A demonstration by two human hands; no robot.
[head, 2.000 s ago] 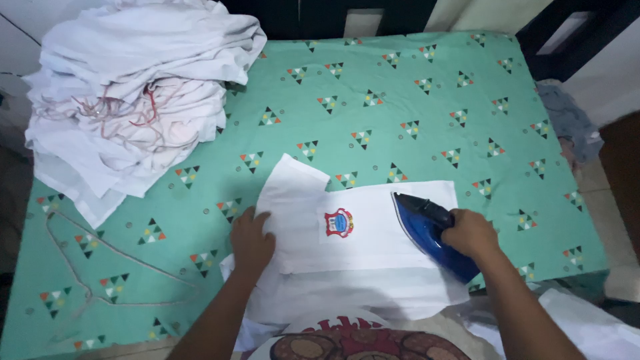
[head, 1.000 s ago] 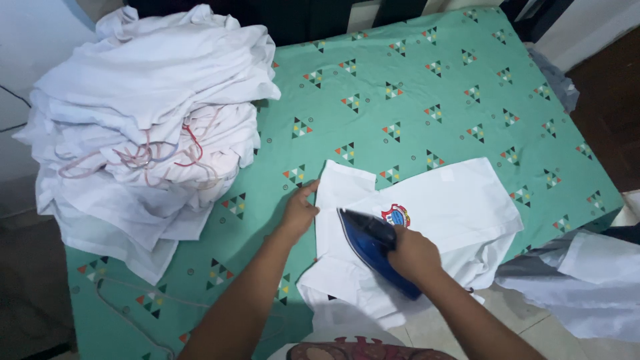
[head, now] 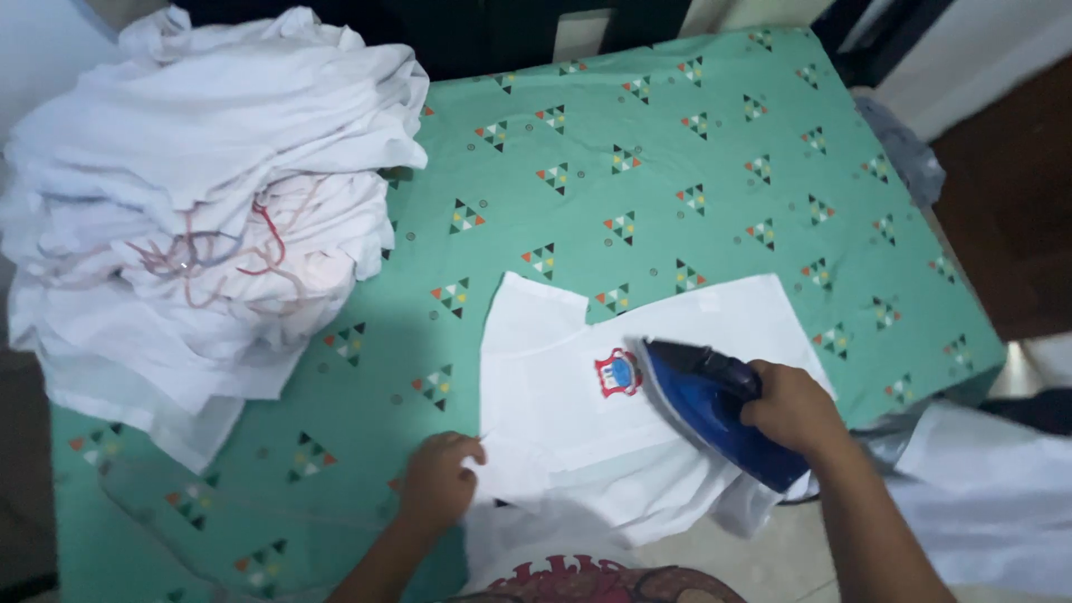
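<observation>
A small white short-sleeved garment (head: 536, 394) lies on the green patterned cloth (head: 519, 209), its lower part creased and hanging over the near edge. On its front is a red and blue emblem (head: 618, 373). My right hand (head: 791, 406) grips the handle of a blue clothes iron (head: 712, 410), whose tip points up and left, just right of the emblem; the iron rests on or just over the fabric. My left hand (head: 444, 477) is at the garment's lower left edge, fingers curled against it; whether they pinch the cloth cannot be told.
A large heap of white garments (head: 218, 126) with red and grey strings covers the table's left side. Near the front left lies a thin wire hanger or cord (head: 159, 536). White cloth (head: 988, 502) hangs at the lower right. A plastic bag (head: 904, 151) is beyond the right edge.
The iron has moved right across the garment, from over the emblem's left side to its right. My left hand has moved from the garment's upper left part down to its lower left edge. The view has shifted.
</observation>
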